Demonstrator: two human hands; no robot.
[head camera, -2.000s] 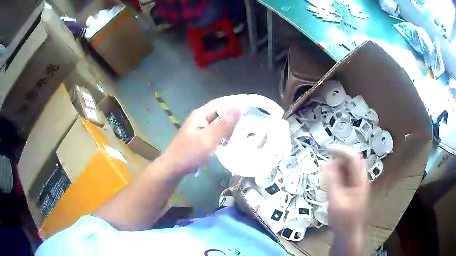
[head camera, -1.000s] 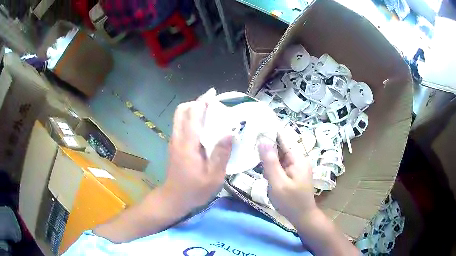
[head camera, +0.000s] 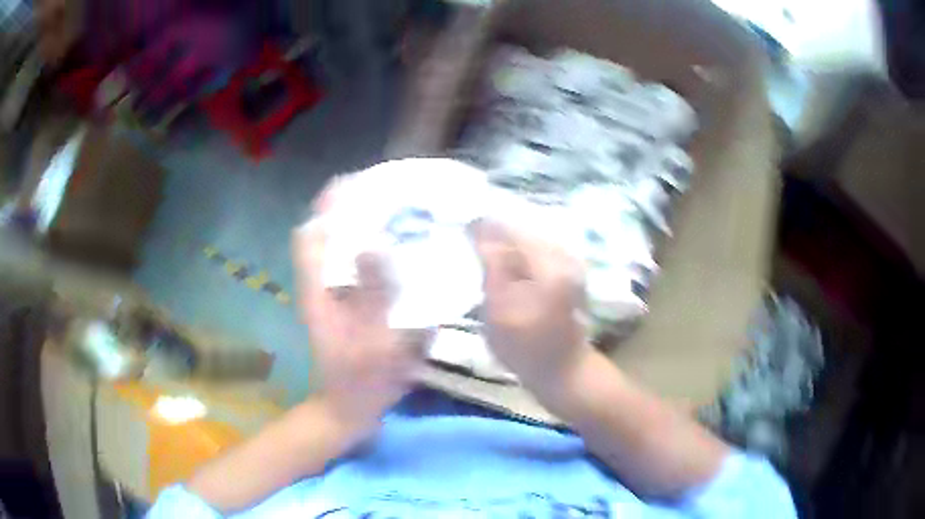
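A white plastic housing (head camera: 431, 243) is held up in front of my chest, its round face towards me. My left hand (head camera: 355, 314) grips its left side, with the thumb on the face. My right hand (head camera: 532, 304) grips its right side. The frame is blurred, so the cut-outs and exact finger contacts cannot be told. Behind and to the right, a large open cardboard carton (head camera: 710, 304) holds many white housings (head camera: 598, 142).
A second heap of greyish housings (head camera: 776, 375) lies low at the right. An orange-covered carton (head camera: 193, 436) stands at the lower left. A red stool (head camera: 264, 96) and a person's checked clothing (head camera: 178, 51) are at the upper left. Yellow-black tape (head camera: 243, 274) marks the floor.
My right hand has come from over the carton to the housing, which both hands now hold. The view has swung right, so the carton shows further left, and the picture has blurred.
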